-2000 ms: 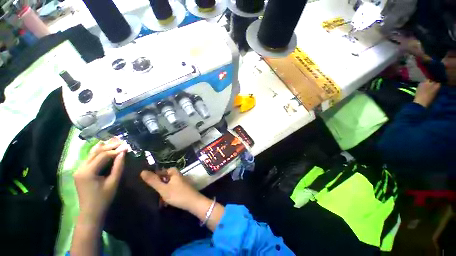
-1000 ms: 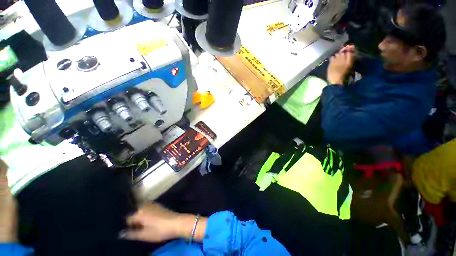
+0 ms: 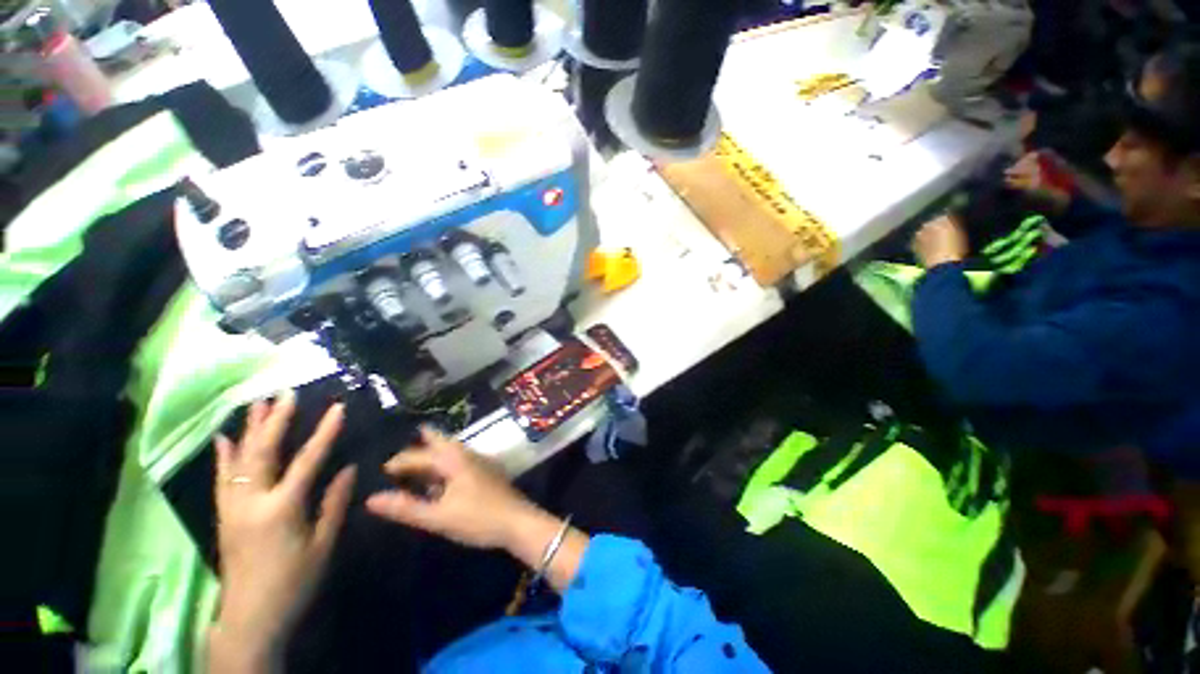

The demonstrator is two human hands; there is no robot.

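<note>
The white overlock machine [image 3: 395, 198] stands in front of me. A black fabric panel [image 3: 375, 579] lies below its needle area, beside pale neon-green fabric [image 3: 178, 382] on the left. My left hand [image 3: 279, 500] rests on the black fabric with its fingers spread. My right hand [image 3: 454, 490] is just right of it, over the black fabric, with fingers curled and thumb apart. Something small and dark may be in its palm; I cannot tell. The needle area [image 3: 355, 362] is dark and partly blurred.
A phone [image 3: 563, 387] lies on the table edge with a grey-blue scrap [image 3: 616, 425] hanging beside it. A yellow object [image 3: 612, 269] is right of the machine. Thread cones [image 3: 678, 73] stand behind. A black and lime bundle [image 3: 908, 520] is at right. A person in blue [image 3: 1053, 329] sits at right.
The view swung right and back. My left hand, pinching near the needle area two seconds ago, is now spread flat on the black fabric. My right hand has come back up from low on the fabric.
</note>
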